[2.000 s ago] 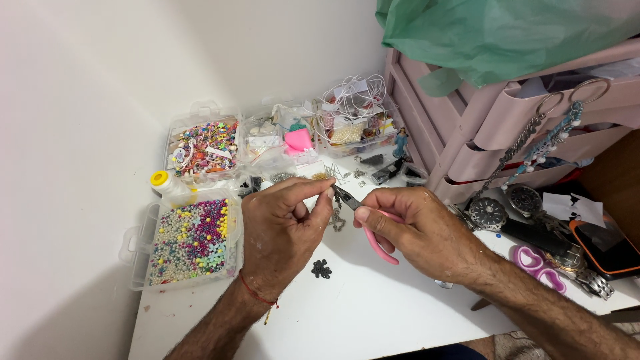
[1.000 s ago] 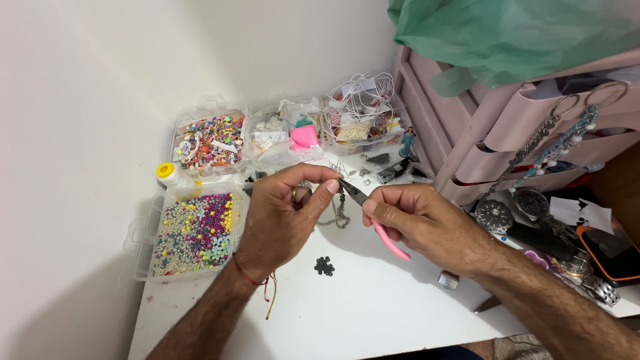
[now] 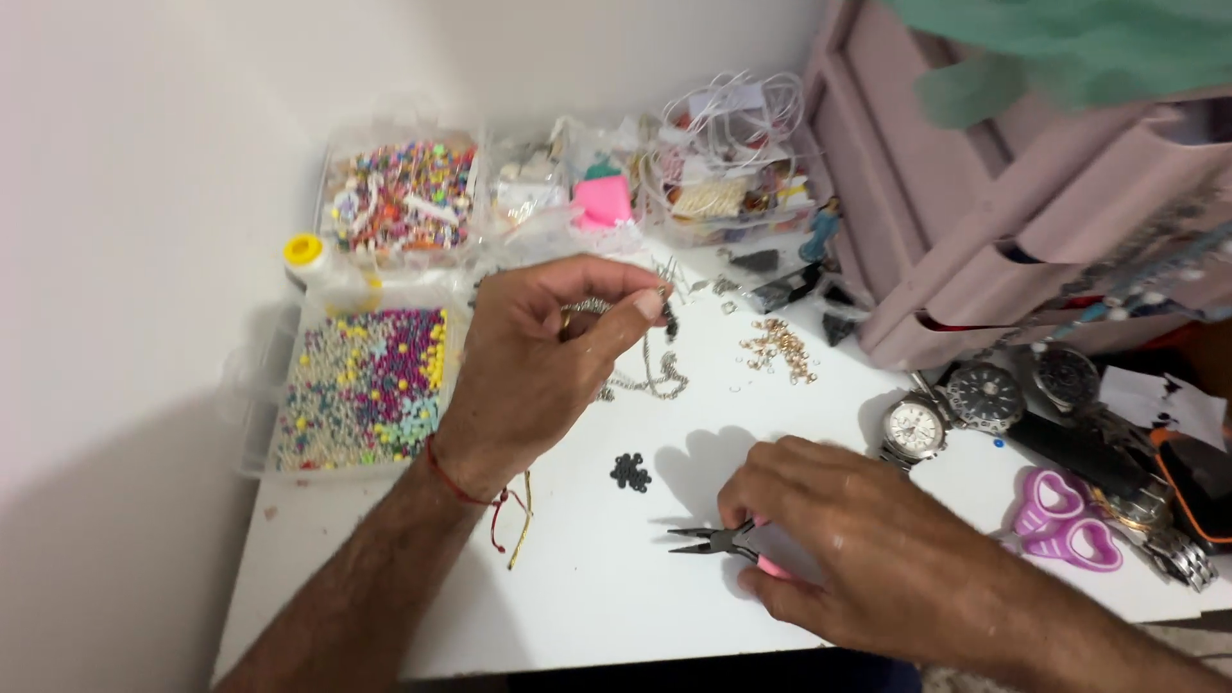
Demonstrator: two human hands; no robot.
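Observation:
My left hand (image 3: 553, 361) pinches the end of a silver-coloured metal chain (image 3: 643, 385) between thumb and forefinger. Black beads (image 3: 671, 322) hang at the fingertips, and the rest of the chain trails on the white table. My right hand (image 3: 818, 529) is low at the right, its fingers around the pink handles of needle-nose pliers (image 3: 717, 541), whose dark jaws are parted just above the table or on it. A small pile of black beads (image 3: 630, 473) lies between the hands. Gold-coloured jump rings (image 3: 778, 348) are scattered behind my right hand.
Boxes of mixed beads (image 3: 404, 197) and small round beads (image 3: 361, 390) stand at left, by a yellow-capped bottle (image 3: 304, 252). Another box (image 3: 731, 226) holds cord and beads. At right are watches (image 3: 914, 426), purple-handled scissors (image 3: 1068, 520) and a pink drawer unit (image 3: 962, 221).
My right hand has moved the pliers away from my left fingertips, down toward the near part of the table. The plier jaws now stand apart. My left hand still pinches near the same place.

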